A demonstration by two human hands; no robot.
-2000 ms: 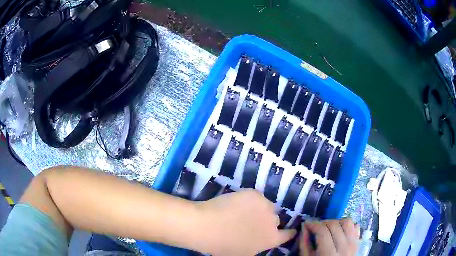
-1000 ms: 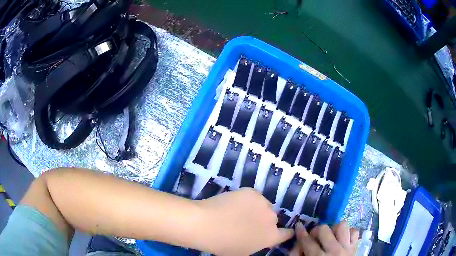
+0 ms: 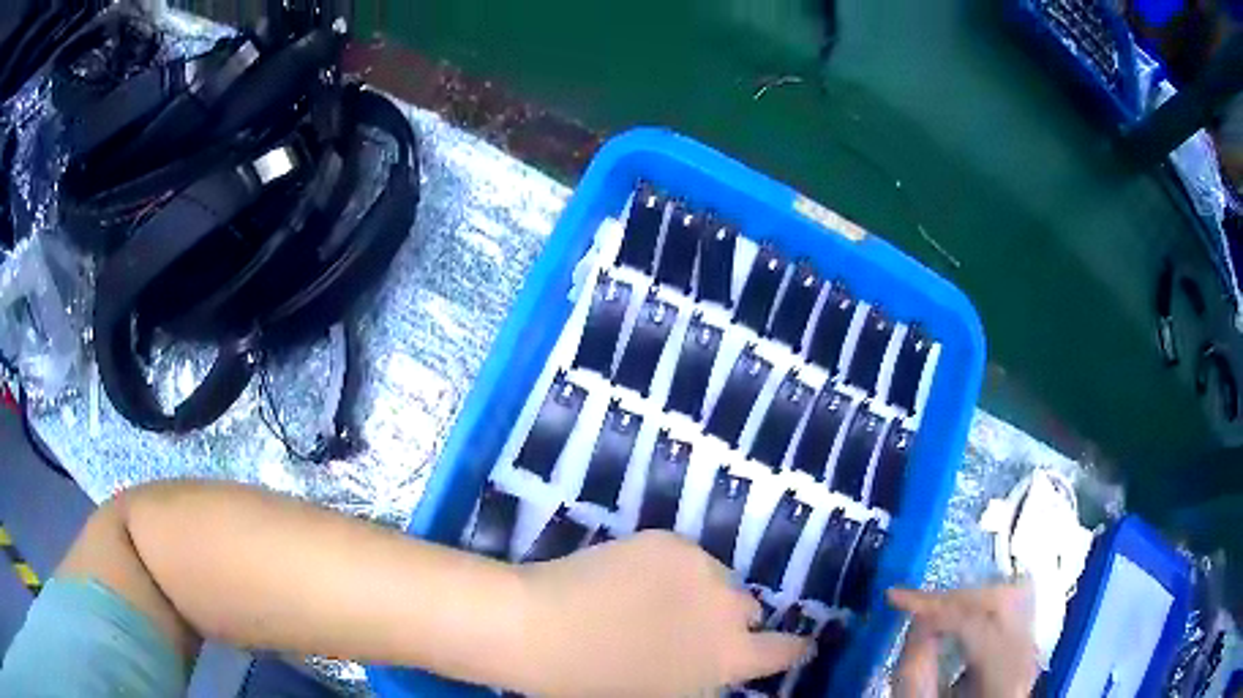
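Observation:
A blue tray point(image 3: 961, 357) holds slanted rows of black curved slider pieces point(image 3: 738, 396) with small metallic fittings at their upper ends. White strips lie between them. My left hand point(image 3: 648, 614) reaches across the tray's lower part. Its fingertips are at the black pieces near the lower right corner, and the hand hides several pieces. Whether it grips one cannot be told. My right hand point(image 3: 968, 634) is at the tray's lower right rim, fingers bent, cut off by the bottom edge. No part shows clearly in it.
Black headbands point(image 3: 232, 259) with thin wires and a clear bag point(image 3: 48, 307) are piled at the left on silvery sheeting point(image 3: 457, 184). A white bundle point(image 3: 1039, 545) and small blue box point(image 3: 1159, 573) are right of the tray. A green conveyor belt point(image 3: 545, 62) runs behind.
My right hand has moved right, away from the left fingertips, to the tray's rim. My left hand stays over the lower pieces. The tray appears slightly lower and further left in view.

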